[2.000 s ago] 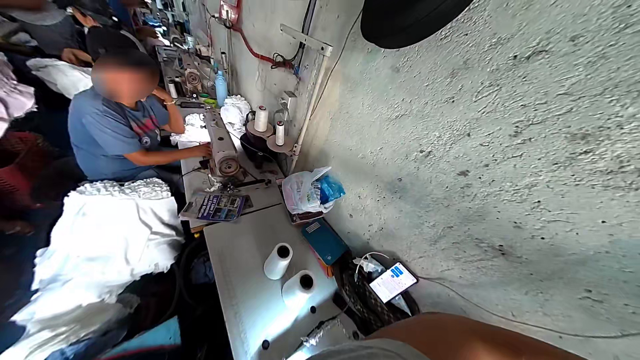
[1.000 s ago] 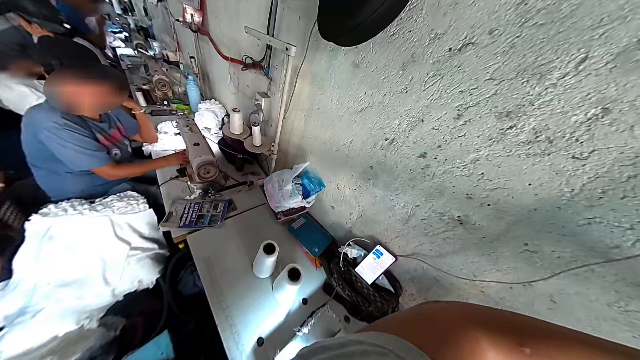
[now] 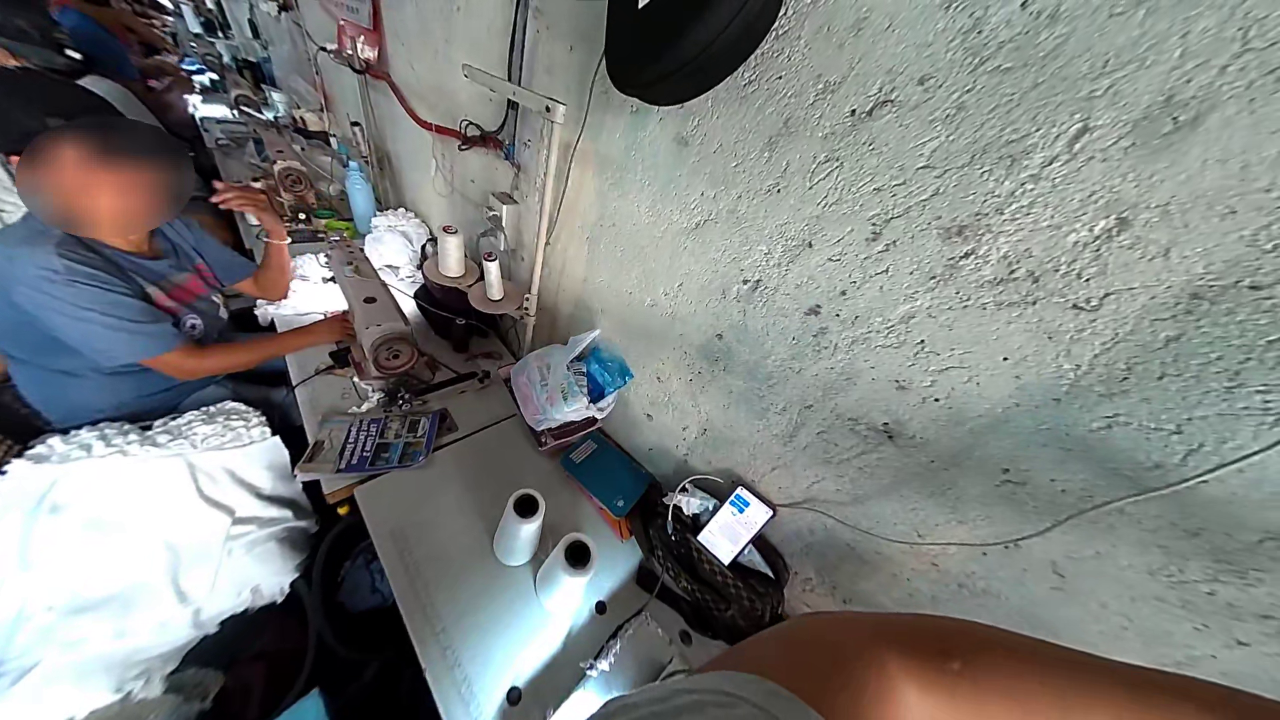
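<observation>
Neither my left hand nor my right hand is in view. My bare arm crosses the bottom right, below a short sleeve. Two white cones of thread, one (image 3: pixel 519 528) behind the other (image 3: pixel 566 573), stand on the pale sewing table (image 3: pixel 440 560). Near the wall lie a teal notebook (image 3: pixel 606 472) and a dark patterned bag (image 3: pixel 705 590) with a lit phone (image 3: pixel 736 525) on top. A plastic bag (image 3: pixel 555 385) sits farther back. At an industrial sewing machine (image 3: pixel 375 320) sits a person in a blue shirt, one hand at the machine, the other raised.
A rough plastered wall (image 3: pixel 900 300) runs along the right, with a cable low on it. White fabric (image 3: pixel 150 550) is heaped at the left. A printed booklet (image 3: pixel 375 443) lies by the machine. Thread cones on a stand (image 3: pixel 470 280) and a metal post (image 3: pixel 545 220) rise behind.
The seated person's raised hand has moved away from the head, and its fingers are now spread. The view has shifted somewhat.
</observation>
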